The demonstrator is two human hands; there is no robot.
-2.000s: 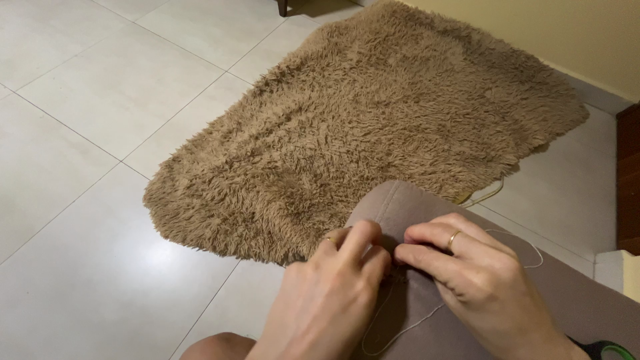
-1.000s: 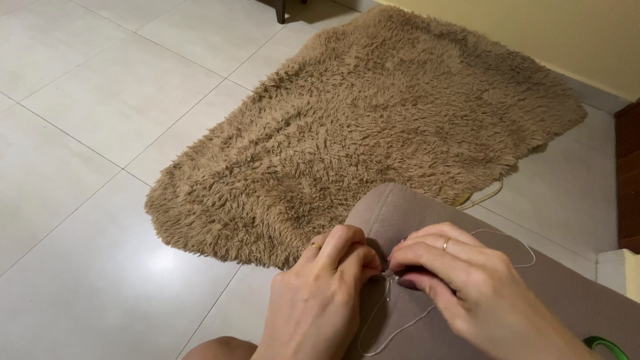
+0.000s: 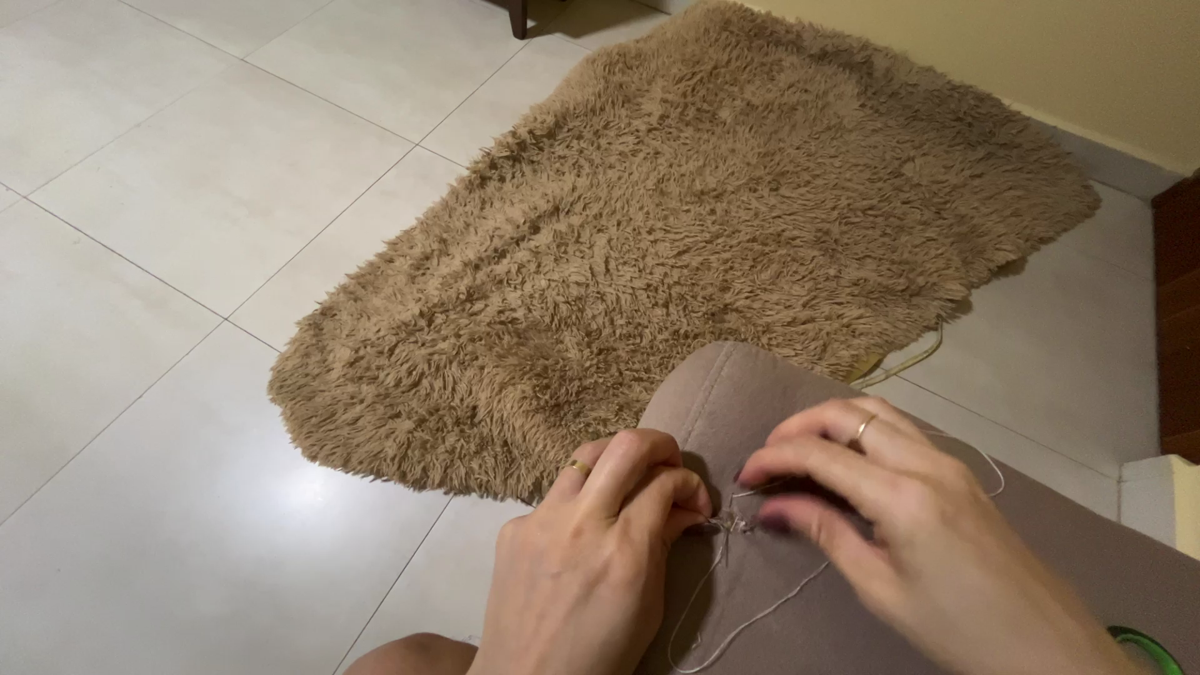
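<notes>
My left hand (image 3: 595, 534) pinches one side of a small knotted bit of thread (image 3: 736, 525) between thumb and fingertips, above a taupe padded fabric surface (image 3: 741, 394). To its right, my right hand (image 3: 872, 487) has thumb and forefinger apart, with a strand at the forefinger's tip; whether it grips that strand cannot be told. A pale thin thread (image 3: 769, 614) loops down below the knot, and another length curves out beyond the right hand. Each hand wears a ring.
A shaggy brown rug (image 3: 656, 234) lies on pale floor tiles (image 3: 169, 450). A yellowish cord (image 3: 905, 366) is at the rug's edge. A dark furniture leg (image 3: 517, 19) stands at the top. A green curved object (image 3: 1148, 647) shows at the lower right.
My right thumb and forefinger, close to the left fingertips one second ago, have moved apart and away to the right, leaving the knotted thread in sight. My left hand stays nearly where it was.
</notes>
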